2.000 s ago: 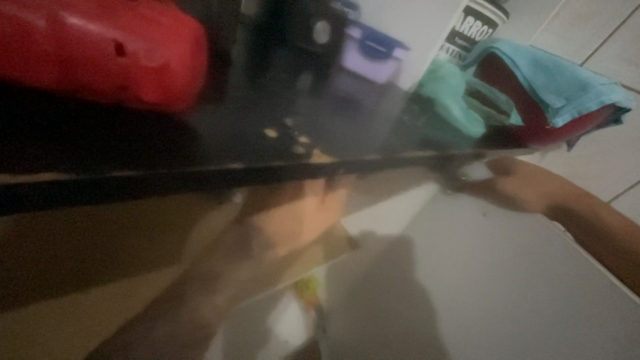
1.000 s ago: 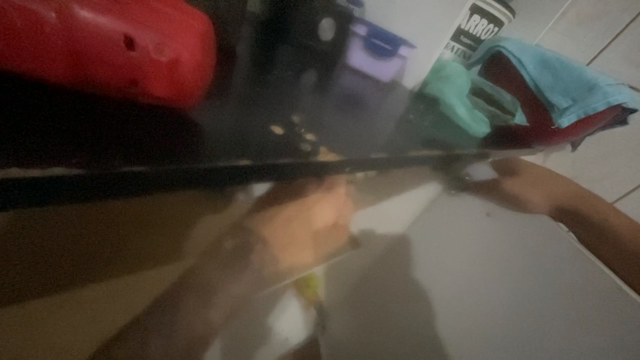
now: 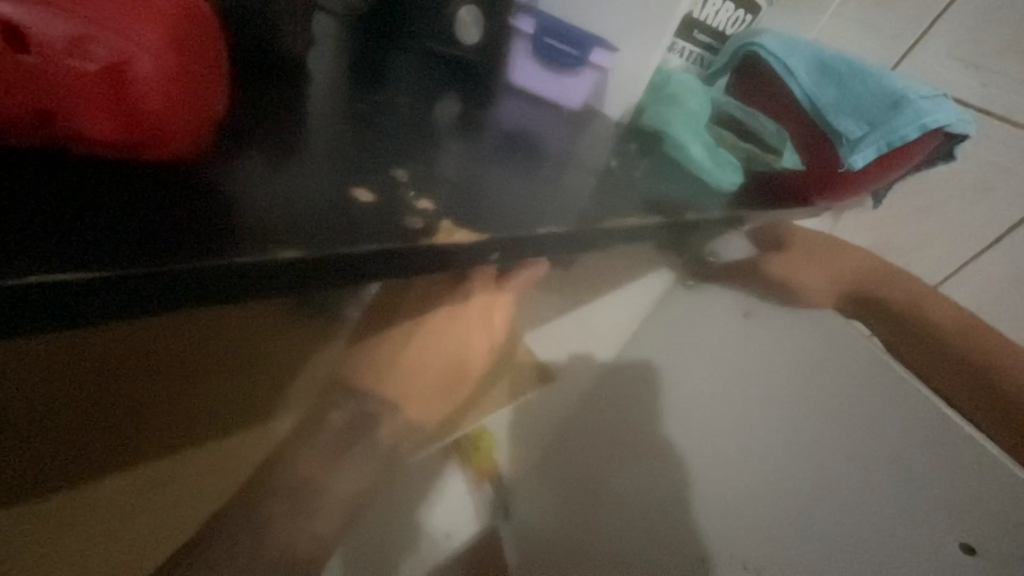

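My left hand (image 3: 436, 344) is just under the front edge of a black shelf or counter (image 3: 520, 192), its fingers raised toward the underside; whether it grips anything cannot be told. Farther right, my right hand (image 3: 800, 264) reaches in below the same edge, near the top of a white panel (image 3: 768, 416). Its fingertips are dim and blurred, so what they touch is unclear. Pale worn spots or bits (image 3: 416, 204) show on the black surface above my left hand. A small yellow-green thing (image 3: 478, 452), too blurred to name, lies below it.
On the black surface are a red object (image 3: 112, 80), a purple box with a blue clasp (image 3: 560, 60), a green plastic bag (image 3: 692, 124) and a red item with a light blue cloth (image 3: 864, 96) over it. A lettered container (image 3: 716, 28) stands behind, by a tiled wall (image 3: 960, 72).
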